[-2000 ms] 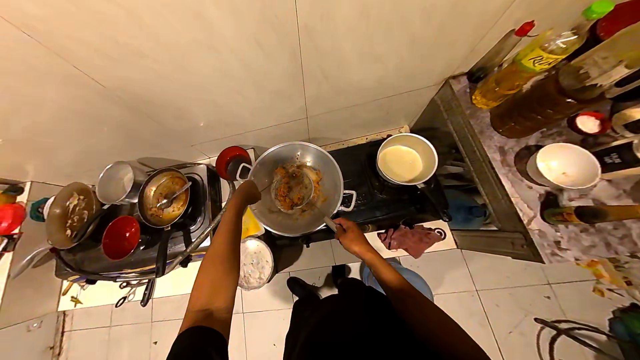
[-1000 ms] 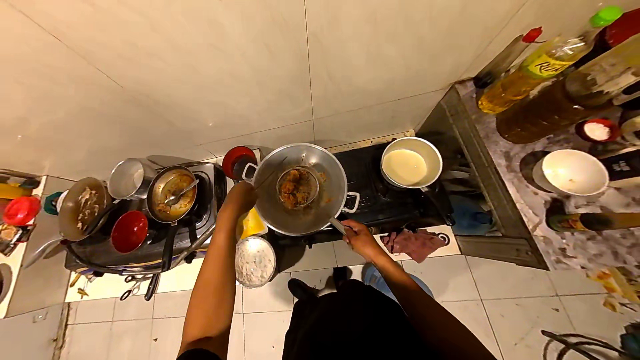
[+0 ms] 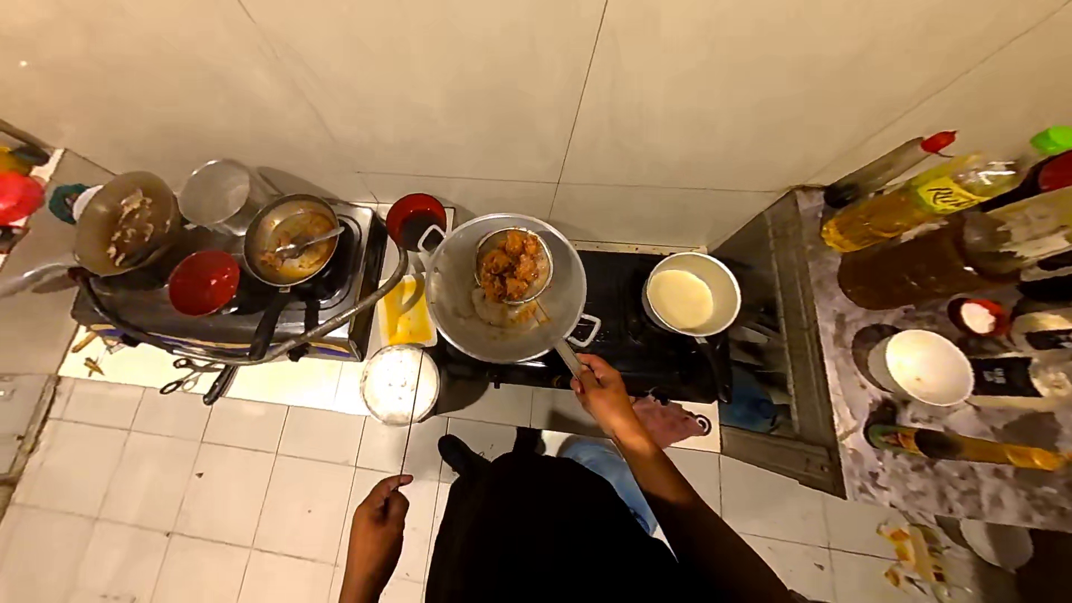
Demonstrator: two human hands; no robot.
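Observation:
My right hand (image 3: 600,387) grips the handle of a metal strainer (image 3: 550,258), whose bowl holds orange-brown fried pieces. The strainer is over a wide two-handled metal wok (image 3: 456,251) on the black stove. My left hand (image 3: 377,523) is low, over the floor, closed on a thin metal rod or skewer (image 3: 409,435) that points up toward the wok. Between that hand and the wok stands a round container of white powder or batter (image 3: 400,406). Right of the wok is a saucepan (image 3: 730,293) with pale liquid. A yellow tray (image 3: 405,314) lies left of the wok.
At left, a second stove (image 3: 352,327) bears a pan (image 3: 293,201) with a spoon, a red bowl (image 3: 203,283), a pot (image 3: 219,197) and another pan (image 3: 126,260); a hose (image 3: 335,322) curves before it. Scissors (image 3: 188,375) lie nearby. The right counter (image 3: 837,335) holds oil bottles (image 3: 913,201) and a white bowl (image 3: 930,367).
My left hand has moved from the wok's left side down toward my body. My right hand stays on the strainer's handle. The fried pieces now sit higher in the view within the wok.

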